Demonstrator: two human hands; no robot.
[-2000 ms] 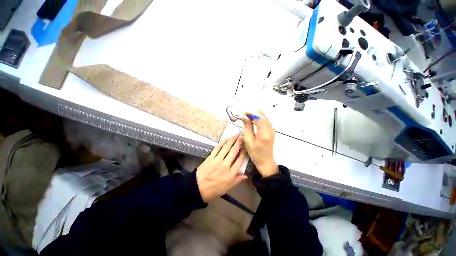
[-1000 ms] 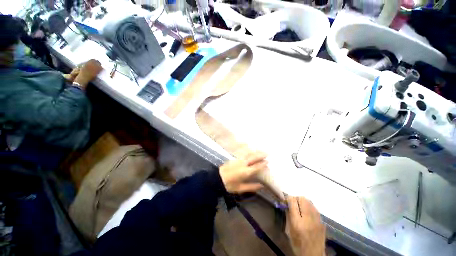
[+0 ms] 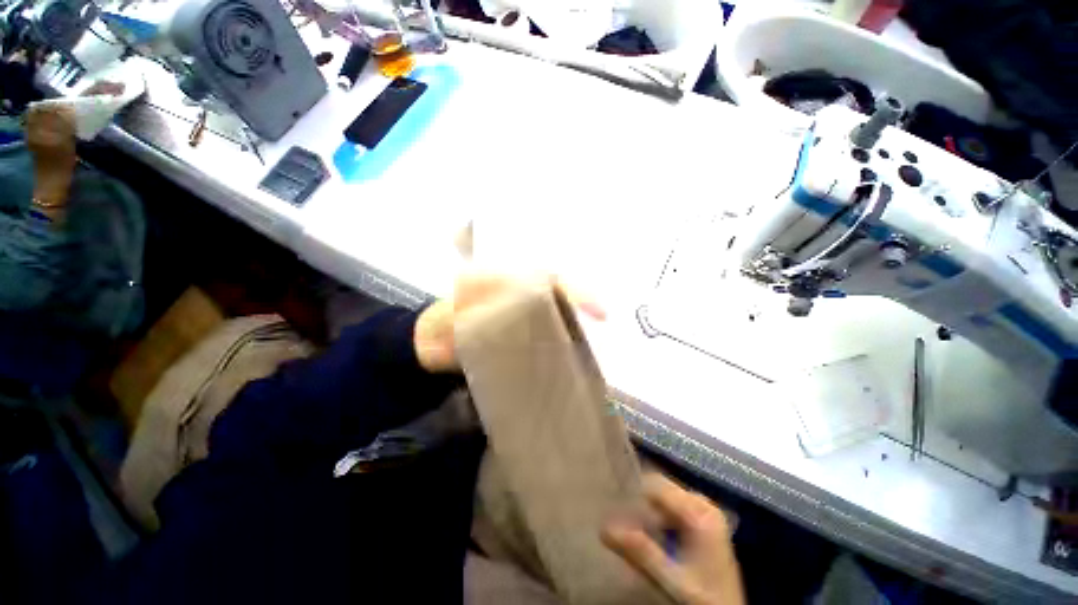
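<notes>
The tan waistband strip (image 3: 538,402) is held up over the table's front edge and my lap, several layers bunched lengthwise. My left hand (image 3: 440,336) grips its upper part; most of its fingers are behind the cloth. My right hand (image 3: 692,546) holds the lower part near the bottom of the view, slightly blurred. A small blue bit of the marking pen (image 3: 671,544) shows between its fingers. A whitish, see-through square card (image 3: 842,404) lies on the table to the right.
The sewing machine (image 3: 922,225) stands at right, with thin tweezers (image 3: 919,398) below its head. A phone (image 3: 385,112) on a blue mat and a dark box (image 3: 294,175) lie left. White bins (image 3: 757,47) stand behind. A person's hand (image 3: 50,132) shows far left.
The strip has left the table surface and is gathered up between my hands. My left hand has moved left and up, and my right hand slightly down. The other person's hand has risen with white material.
</notes>
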